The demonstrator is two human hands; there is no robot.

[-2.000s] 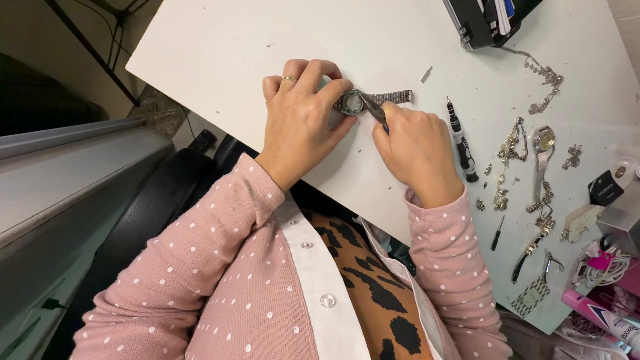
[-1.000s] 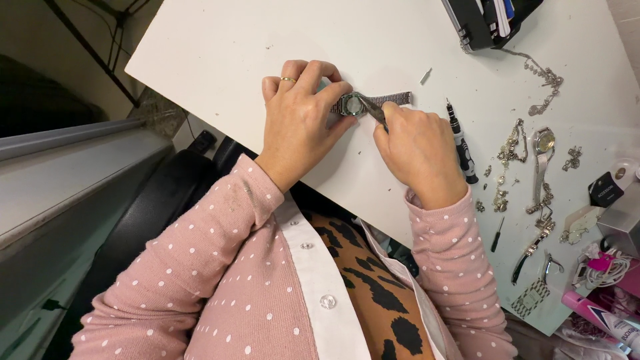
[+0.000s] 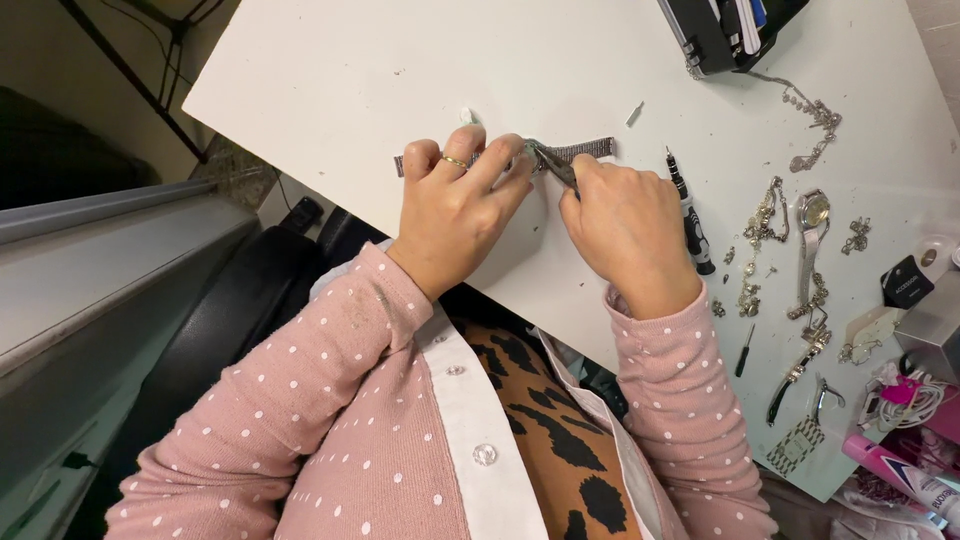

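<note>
A wristwatch with a metal link band [image 3: 592, 148] lies across the white table, its case mostly hidden by my fingers. My left hand [image 3: 461, 195], with a ring on one finger, grips the case from the left. In my right hand [image 3: 630, 217] is a dark pointed tool, perhaps pliers or tweezers [image 3: 556, 165], whose tip touches the right side of the watch case. Just above my left fingertips a small whitish-green piece [image 3: 468, 116] shows; what it is I cannot tell.
Right of my right hand lies a precision screwdriver [image 3: 691, 217]. Farther right are a silver watch [image 3: 811, 214], bracelets and chains [image 3: 817, 120], a small screwdriver [image 3: 745, 351] and nippers [image 3: 825, 397]. A black box [image 3: 705, 45] stands at the top; a grey box [image 3: 934, 322] is at the right edge.
The left end of the watch band and the small whitish-green piece now show beside my left fingers. My left fingers have shifted their hold around the case.
</note>
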